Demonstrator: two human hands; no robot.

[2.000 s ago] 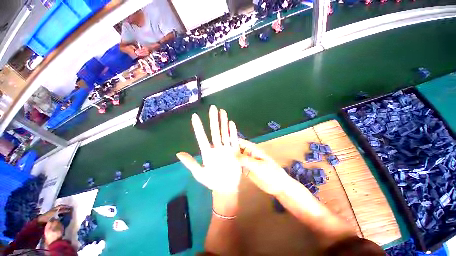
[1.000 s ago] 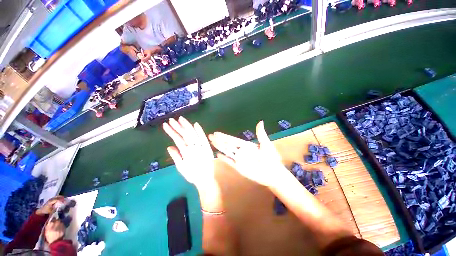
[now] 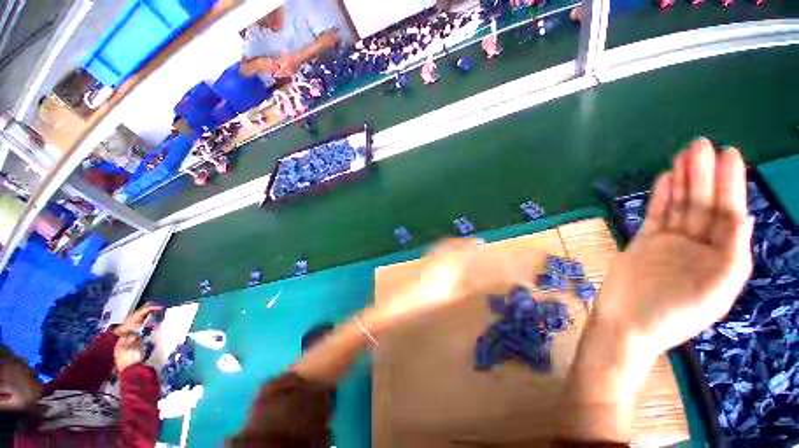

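My left hand (image 3: 451, 269) is blurred over the upper part of the tan cardboard sheet (image 3: 429, 385); whether it holds anything is unclear. My right hand (image 3: 688, 254) is raised with the palm showing, fingers extended and nothing in it, between the cardboard and the large parts tray, hiding part of both. A pile of dark blue plastic parts (image 3: 523, 328) lies on the right half of the cardboard, left of my right wrist. The large black-rimmed tray (image 3: 692, 376) is heaped with blue parts (image 3: 758, 350).
A dark green conveyor belt (image 3: 491, 149) carries spaced blue parts (image 3: 463, 227). A small parts tray (image 3: 320, 166) stands at the belt's far side. My left forearm mostly covers a black phone (image 3: 317, 334). White teardrop-shaped items (image 3: 228, 362) lie near a worker in dark red sleeves (image 3: 138, 398).
My hands have moved apart, the right one to the right and up near the large tray, the left one over the cardboard. More of the parts pile shows. The view has shifted slightly.
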